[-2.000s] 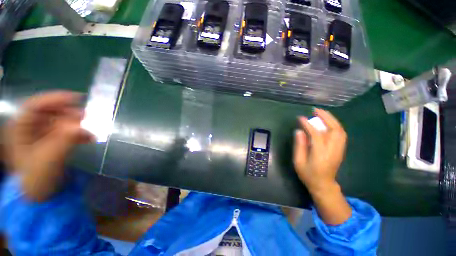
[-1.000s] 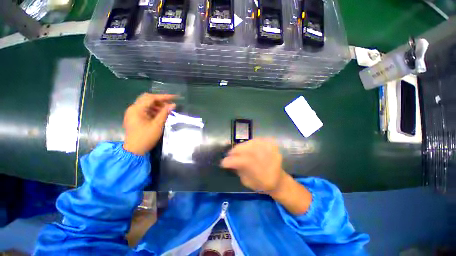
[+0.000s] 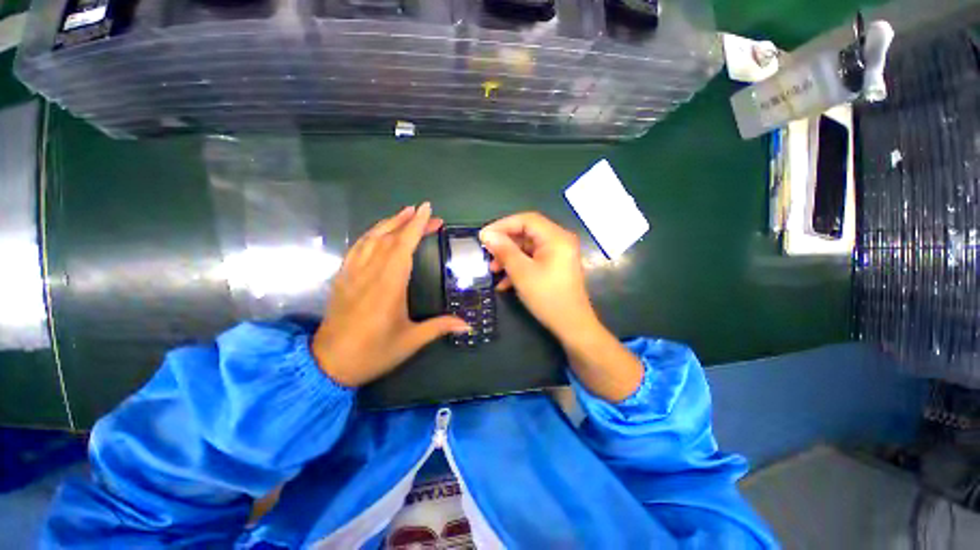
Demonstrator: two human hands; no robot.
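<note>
A black keypad phone (image 3: 471, 310) lies face up on the dark green bench mat, its screen shining white. My left hand (image 3: 376, 295) is at its left side, thumb on the keypad and fingertips by its upper left edge, holding it against the mat. My right hand (image 3: 546, 274) is at the upper right of the screen with thumb and forefinger pinched together. A small pale spot shows at these fingertips; whether it is film or glare I cannot tell. A white card-like sheet (image 3: 607, 210) lies to the right of the phone.
A stack of clear trays (image 3: 355, 81) with black phones stands along the far side. A clear sheet (image 3: 258, 215) lies left of my hands. A translucent bottle (image 3: 797, 95) and a touchscreen smartphone (image 3: 829, 177) on white are at right, beside stacked clear trays (image 3: 922, 215).
My left hand has moved right to the phone. My right hand has moved from over the keypad to the screen's upper right. The view has shifted, so the trays sit higher and further left.
</note>
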